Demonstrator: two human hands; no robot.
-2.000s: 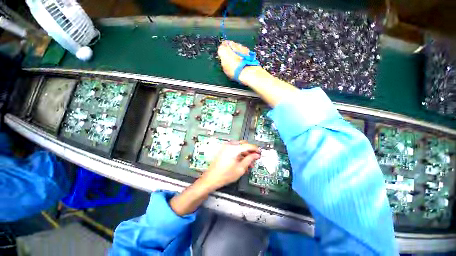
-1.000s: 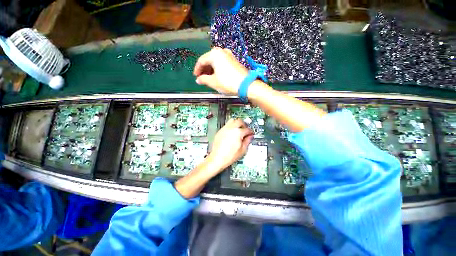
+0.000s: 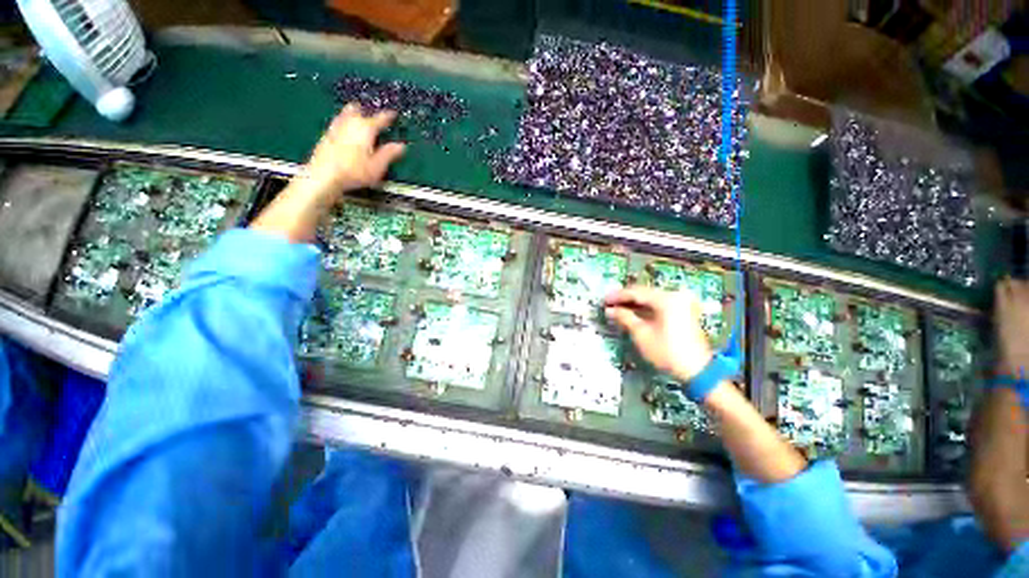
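My left hand [image 3: 357,149] has its fingers spread at the near edge of the dark component pile [image 3: 412,104] on the green bench strip; no part shows in it. My right hand [image 3: 663,330], with a blue wrist strap, is over the pallet in front of me, thumb and fingertips close together at a green circuit board [image 3: 587,276]. Whether a small part is between them is too small to tell. A brighter board [image 3: 582,373] lies just below it. The pallet to the left holds more boards [image 3: 455,344], partly behind my left arm.
A large mass of glittering parts [image 3: 632,130] lies beyond the line, another [image 3: 897,203] farther right. A white fan [image 3: 90,45] stands far left. The pale conveyor rail [image 3: 474,440] runs nearest me. Another person's arm [image 3: 1004,418] is at the right edge. A blue cord [image 3: 731,136] hangs down.
My right hand has come back from beyond the rail to the boards. My left hand has gone from the boards to the component pile. Another person's arm has appeared at the right.
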